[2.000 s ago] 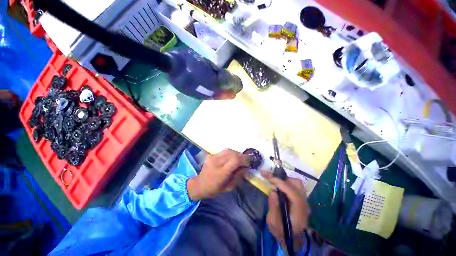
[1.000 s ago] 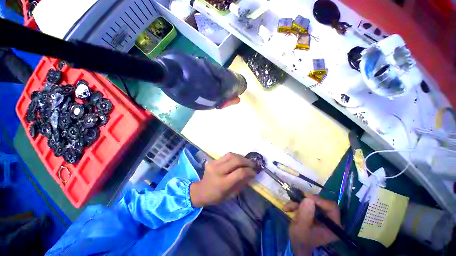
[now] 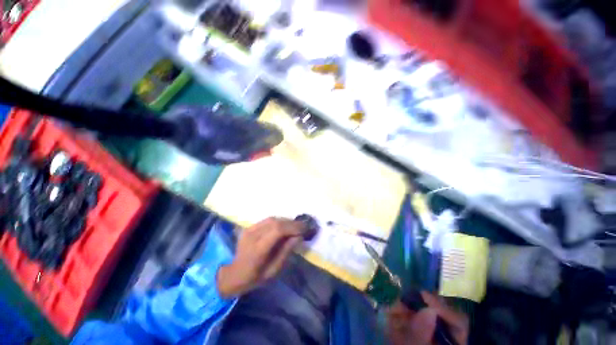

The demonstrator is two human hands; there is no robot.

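Observation:
The frame is blurred. My left hand [image 3: 260, 255] holds a small dark round unit [image 3: 308, 228] by its left edge, at the near edge of the pale mat. My right hand [image 3: 429, 318], at the bottom right and partly cut off, grips a black-handled pen-like tool with a slim metal shaft [image 3: 375, 257]. Its tip is over the mat's right part, apart from the unit. A thin light-and-dark stick [image 3: 358, 233] lies on the mat [image 3: 368, 182] right of the unit.
A thick dark hanging driver [image 3: 219, 135] overhangs the mat's left. A red tray [image 3: 101, 251] heaped with black units stands left. A white shelf [image 3: 311, 91] with yellow-orange blocks is behind. A yellow note sheet [image 3: 465, 267] and white cable lie right.
The view has shifted, so the bench sits further left and is blurred. The tool tip has moved off the round unit, to the right. My left hand still holds the unit.

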